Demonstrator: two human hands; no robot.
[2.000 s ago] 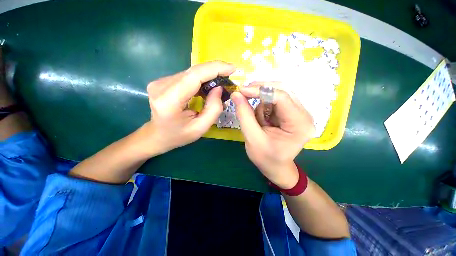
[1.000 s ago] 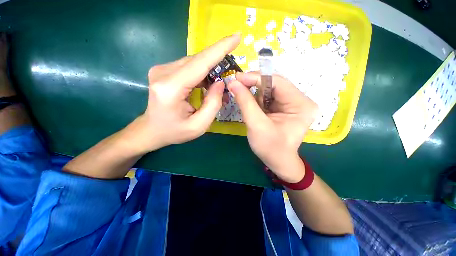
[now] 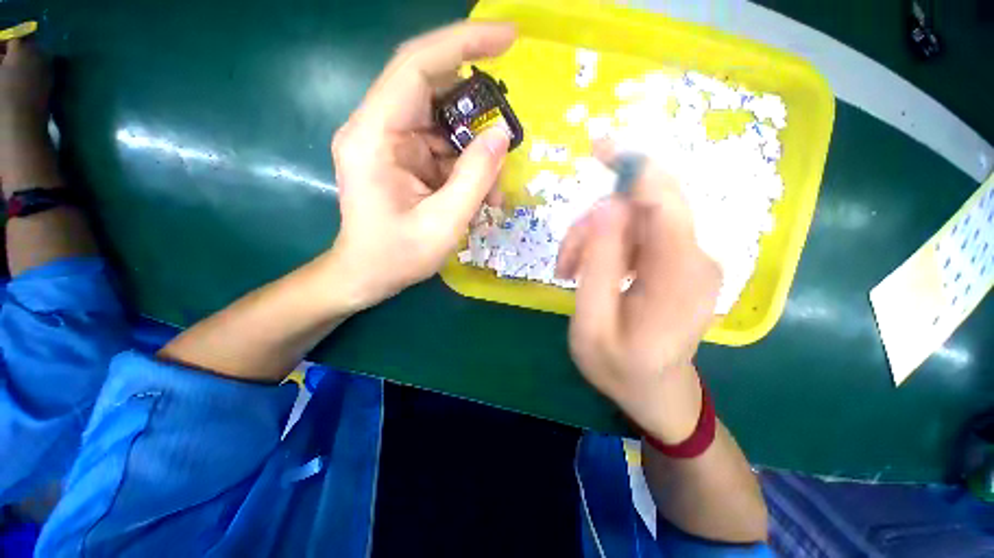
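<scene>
My left hand (image 3: 409, 185) holds a small black electronic unit (image 3: 467, 107) between thumb and fingers, over the left part of the yellow tray (image 3: 801, 234). The unit shows white squares and a yellow strip near my thumb tip. My right hand (image 3: 643, 262) is blurred over the middle of the tray, apart from the unit. A dark, blurred object, perhaps tweezers (image 3: 629, 171), shows at its fingers. Whether the fingertips hold a white piece cannot be told. Many small white pieces (image 3: 518, 242) lie loose in the tray.
A pale sheet with rows of blue marks (image 3: 940, 286) lies right of the tray. Another black unit (image 3: 923, 33) lies at the top right, beyond the whitish edge strip (image 3: 872, 82). A neighbour's hand (image 3: 24, 93) with a yellow tool is at the far left.
My right hand has left the unit and moved right over the tray. My left hand still holds the unit, now turned with its face in view. The neighbour's hand has come into view.
</scene>
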